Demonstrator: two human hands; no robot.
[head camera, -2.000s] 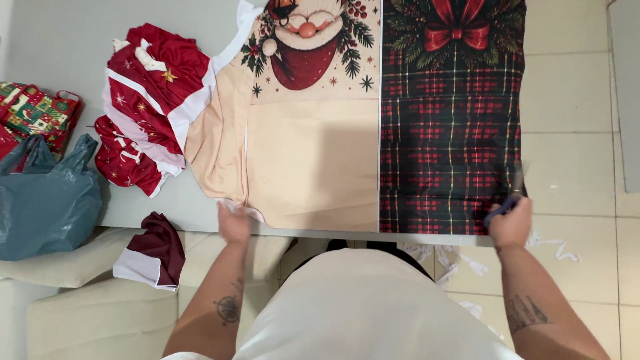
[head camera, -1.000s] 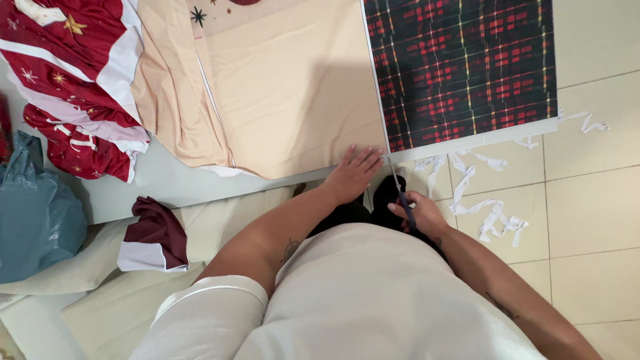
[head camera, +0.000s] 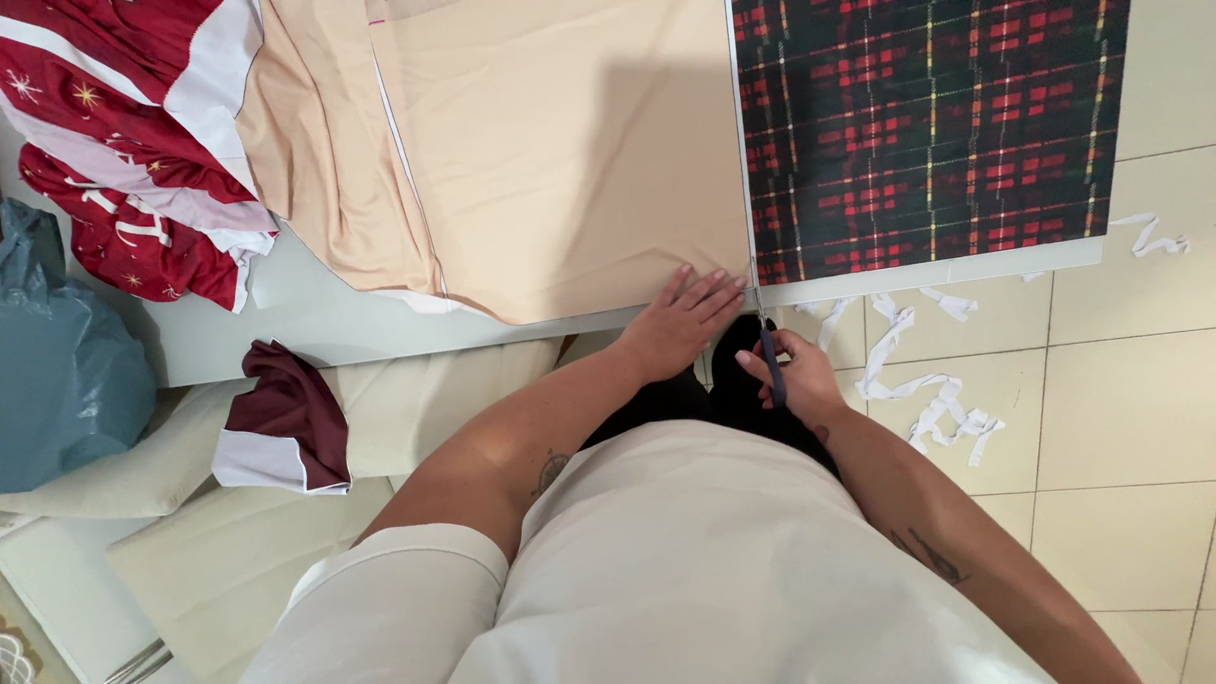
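My left hand lies flat with spread fingers on the lower edge of the beige printed fabric, near its right corner. In my right hand is a pair of scissors with dark blue handles; the blades point up at the white strip between the beige part and the red, black and green plaid part. How far the blades are parted cannot be told. Left of the beige fabric lies a crumpled red fabric with stars and white parts.
The fabric rests on a pale table. A blue-grey plastic bag stands at the left. A maroon and white cloth lies on a cream cushioned seat. White fabric scraps lie on the tiled floor.
My right hand has moved left with the scissors, from the plaid part's right corner to the strip between the two parts. My left hand has moved right along the beige edge. The view has shifted closer.
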